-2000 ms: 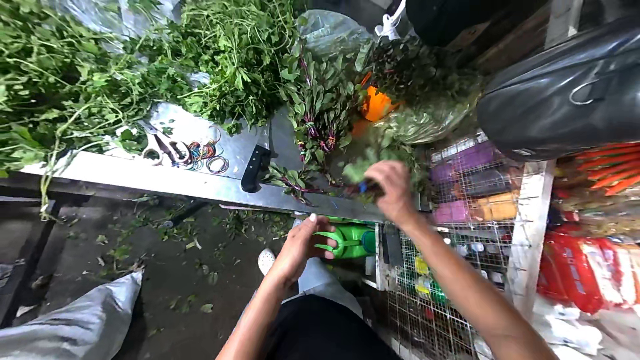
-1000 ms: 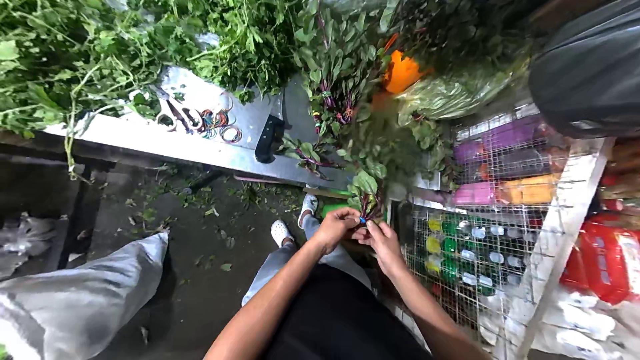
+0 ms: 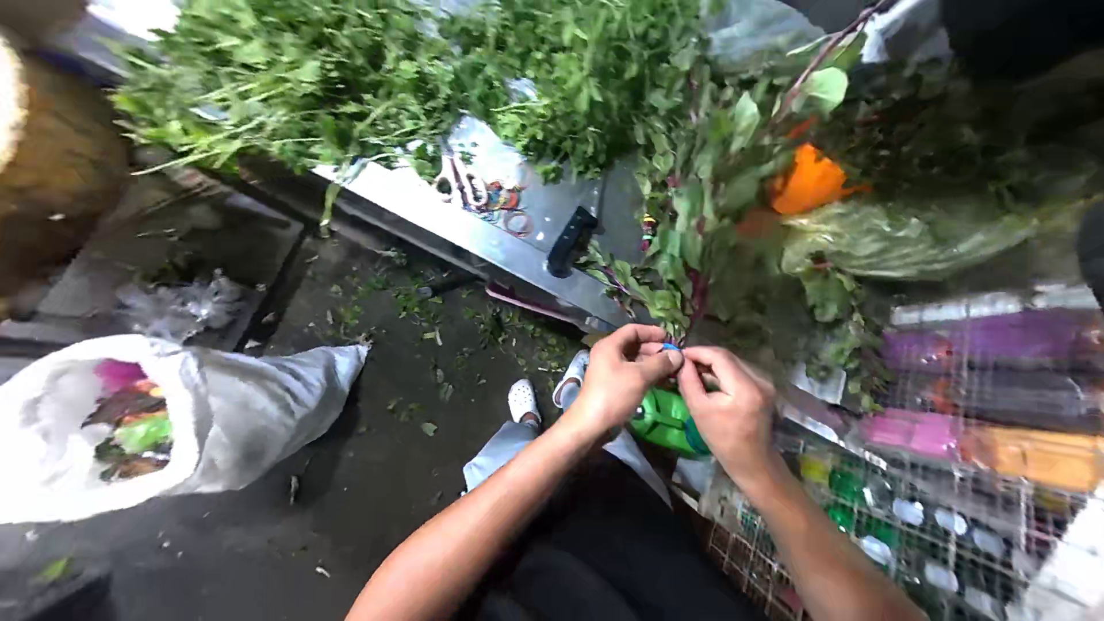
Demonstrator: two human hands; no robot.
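Both my hands meet at the stems of a bunch of leafy greens with purple stems, low in front of the metal counter. My left hand pinches a blue rubber band around the stems, and my right hand grips the same spot from the other side. Behind the bunch, more purple-stemmed greens lie on the counter. A black handle, probably a knife's, juts over the counter edge. Left of it are scissors and loose coloured rubber bands.
Leafy green herbs are heaped along the counter. An orange object and a clear plastic bag lie at the right, above a wire rack of bottles. A white sack of waste stands on the leaf-strewn floor at the left.
Two seconds ago my hands were apart, the right one over the counter; one second ago they were together at a small bunch. Now they hold stems of a taller-looking bunch. The view has swung left.
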